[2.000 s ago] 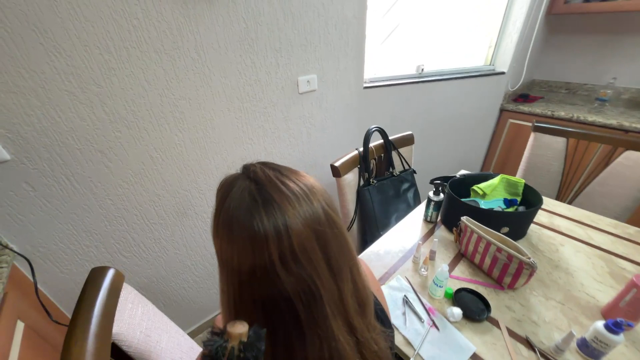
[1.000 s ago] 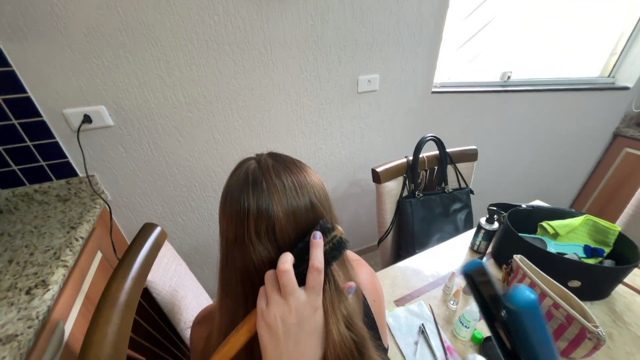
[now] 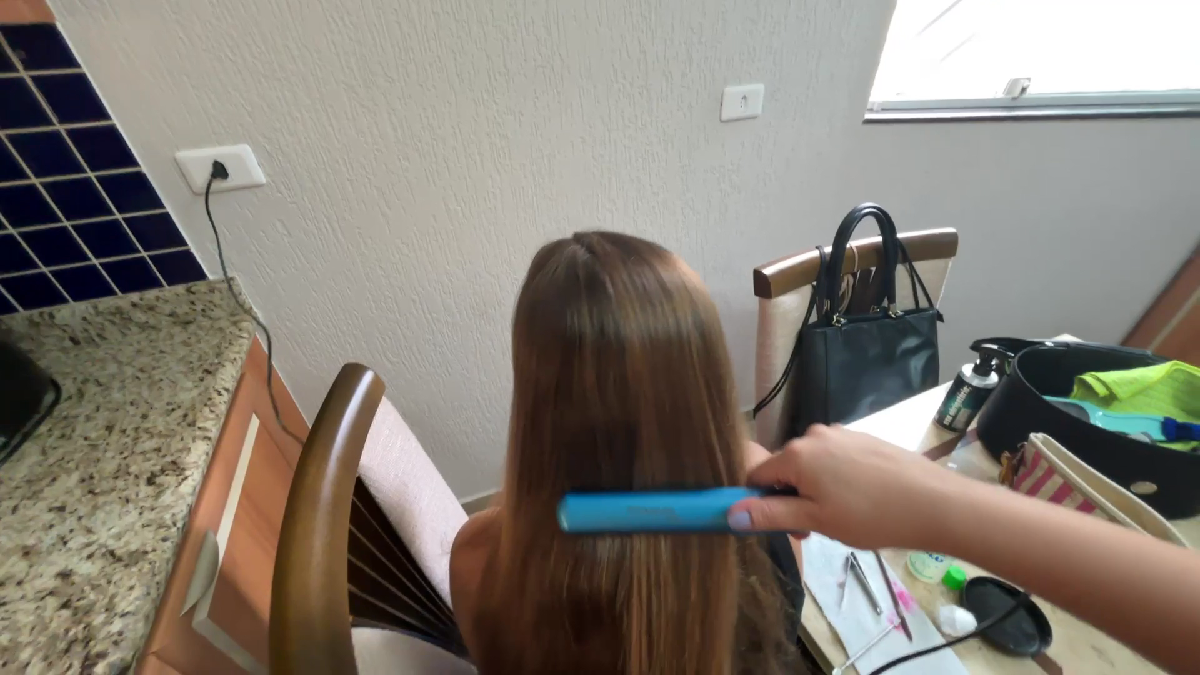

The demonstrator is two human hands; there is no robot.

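Note:
My right hand (image 3: 816, 492) comes in from the right and grips a blue hair straightener (image 3: 647, 511). The straightener lies level across the back of a seated person's long, straight brown hair (image 3: 619, 394), about midway down the visible length. Whether strands are clamped between its plates cannot be told. A black cord (image 3: 966, 637) shows below my forearm. My left hand is out of view, and the brush is not seen either.
A wooden chair back (image 3: 323, 506) stands at left beside a granite counter (image 3: 122, 394). At right, a black handbag (image 3: 867, 366) hangs on another chair. The table holds a black round case (image 3: 1050, 375), a striped pouch (image 3: 1055, 478), a pump bottle (image 3: 970, 389) and tweezers (image 3: 864, 581).
One second ago a hand held a round brush at the hair, and the blue straightener was at the lower right. Now the straightener is across the hair and the brush is gone from view.

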